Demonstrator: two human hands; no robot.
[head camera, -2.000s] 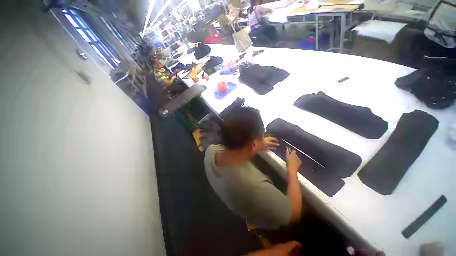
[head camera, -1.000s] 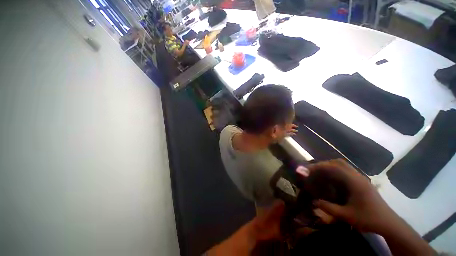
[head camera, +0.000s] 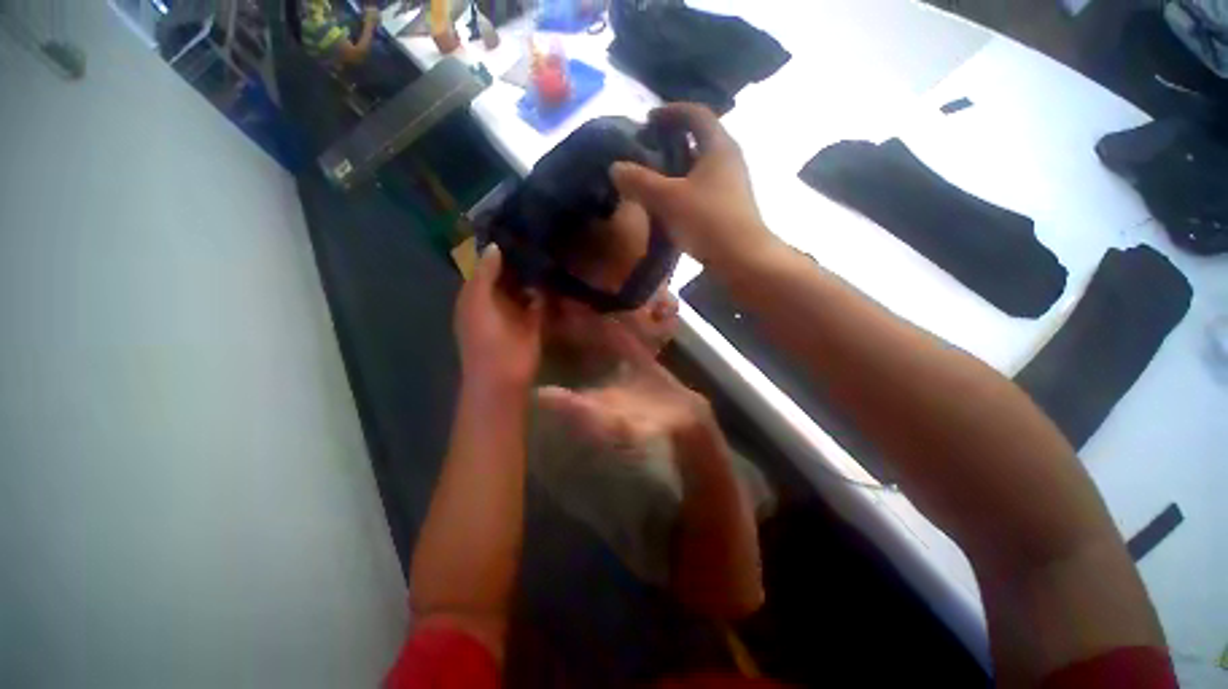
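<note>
A black, strap-like item (head camera: 555, 189) with a band forming a loop is held between my two hands, at another person's head. My left hand (head camera: 500, 323) grips its left side. My right hand (head camera: 690, 182) grips its upper right side, with the thumb pressed on it. The item and my hands partly hide the person's head. The person's hands are raised below it, blurred. What the item is exactly cannot be told.
A white worktable (head camera: 754, 148) runs along the right, bearing black panels (head camera: 943, 226), a dark bundle (head camera: 694, 51) and a red object (head camera: 551, 84) on a blue mat. A pale wall (head camera: 162, 377) stands left of the dark aisle. Another seated person is at the upper left.
Both my hands and the black item have moved up and left, onto the person's head. The person's hands have left the panel on the table and come up in front of the body.
</note>
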